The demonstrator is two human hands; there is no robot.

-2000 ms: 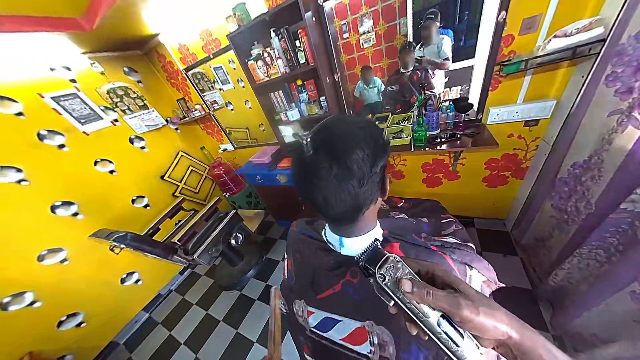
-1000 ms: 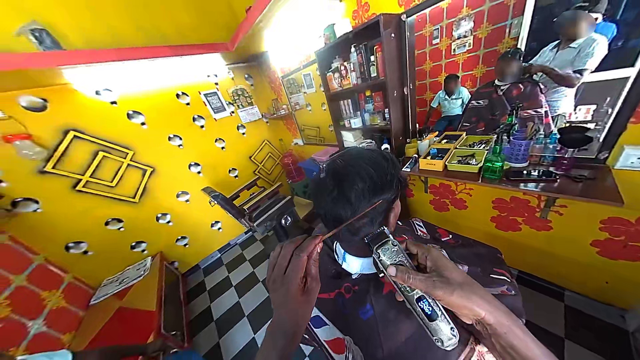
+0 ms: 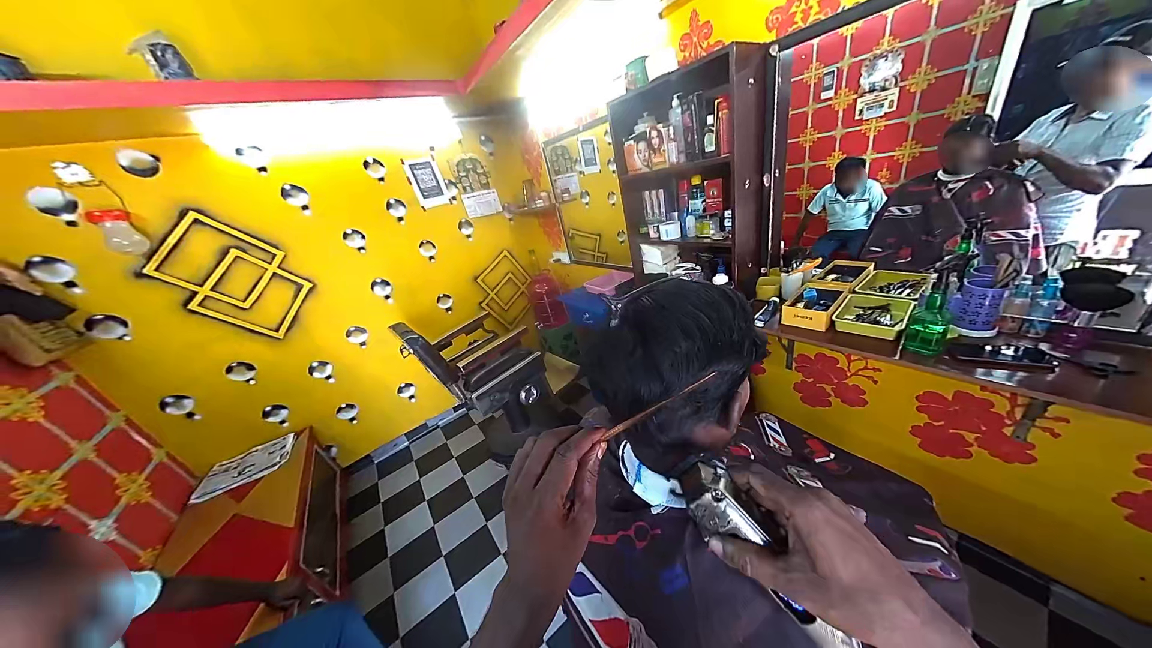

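Observation:
My left hand (image 3: 556, 490) pinches one end of a thin brown comb (image 3: 661, 406), which lies slantwise against the back of a seated person's dark hair (image 3: 675, 346). My right hand (image 3: 814, 540) is wrapped around a silver hair clipper (image 3: 727, 508) with an engraved body. The clipper's head is at the nape, just beside a white neck strip (image 3: 650, 479). A dark patterned barber's cape (image 3: 661, 562) covers the person's shoulders. The comb's teeth are too fine to make out.
A wooden counter (image 3: 990, 367) at the right bears trays of tools (image 3: 875, 317) and a green spray bottle (image 3: 929, 322) below a mirror. An empty barber chair (image 3: 504, 373) stands beyond the person, left. Another person (image 3: 211, 589) sits at the lower left beside a cabinet (image 3: 315, 522).
My left hand with the comb, not in the oldest frame, has come up to the hair. The clipper has stayed near the nape and is now more tilted. The view has swung left.

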